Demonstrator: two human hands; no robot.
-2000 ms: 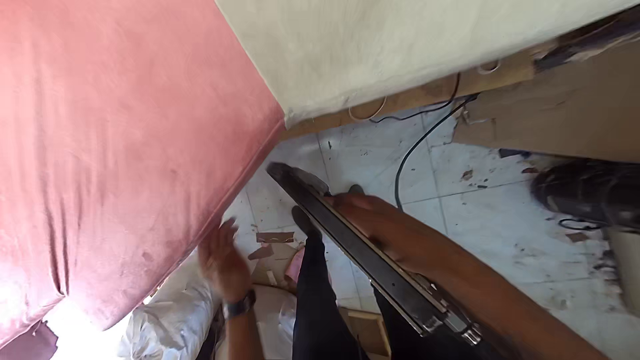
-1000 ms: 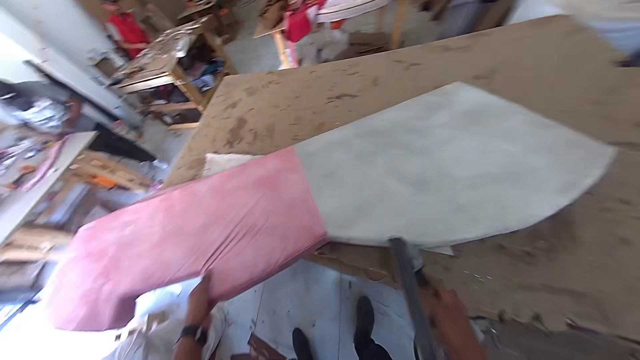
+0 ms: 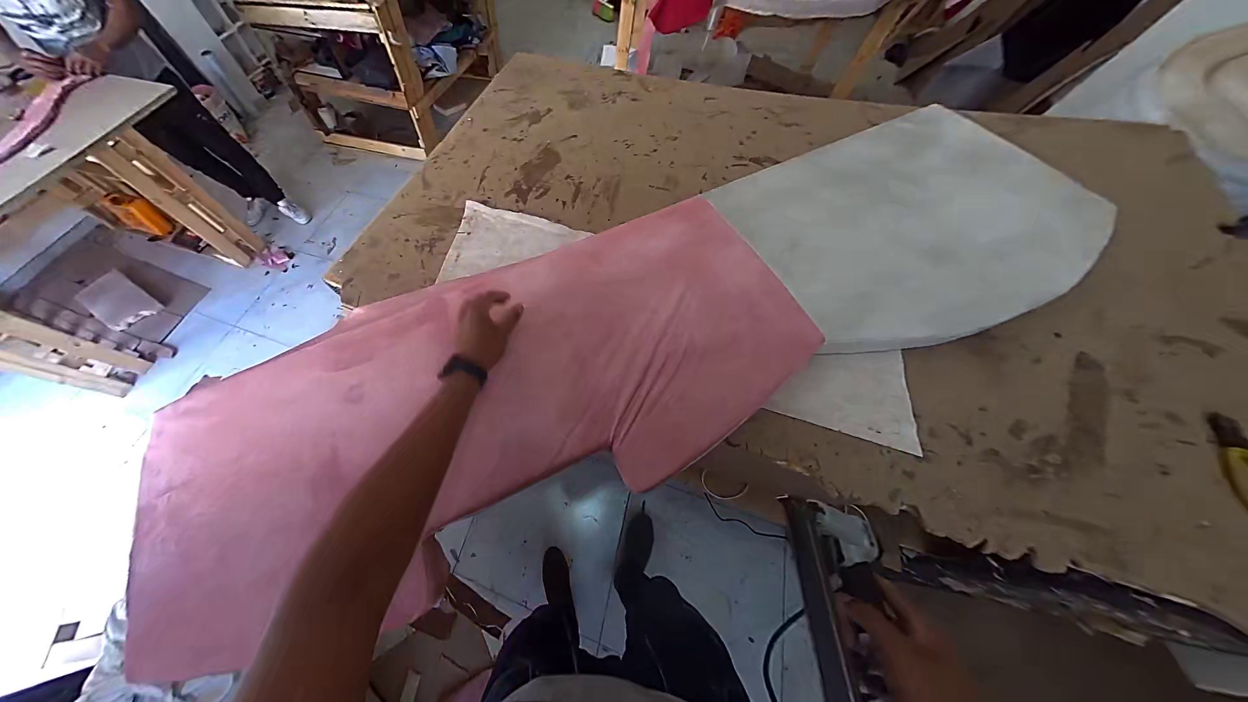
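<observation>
A large panel covered in smooth pink material lies across the table corner and juts out past its left edge, with creases near its notched front side. Its right part is pale grey-green. My left hand, with a dark wristband, rests on the pink surface near its back edge, thumb and forefinger apart. Low at the right, in front of the table edge, my right hand grips what looks like a long-magazine staple gun; its grip is partly hidden by the fingers. White cloth shows beneath the panel.
The brown-covered worktable has a ragged front edge. A dark cable hangs near the tool. At the left, a person stands at another table. A wooden shelf rack stands behind. Scraps lie on the tiled floor by my feet.
My left hand has moved from the panel's front edge onto its top. The panel has shifted over the table. The tool in my right hand is now lower, beside the table edge.
</observation>
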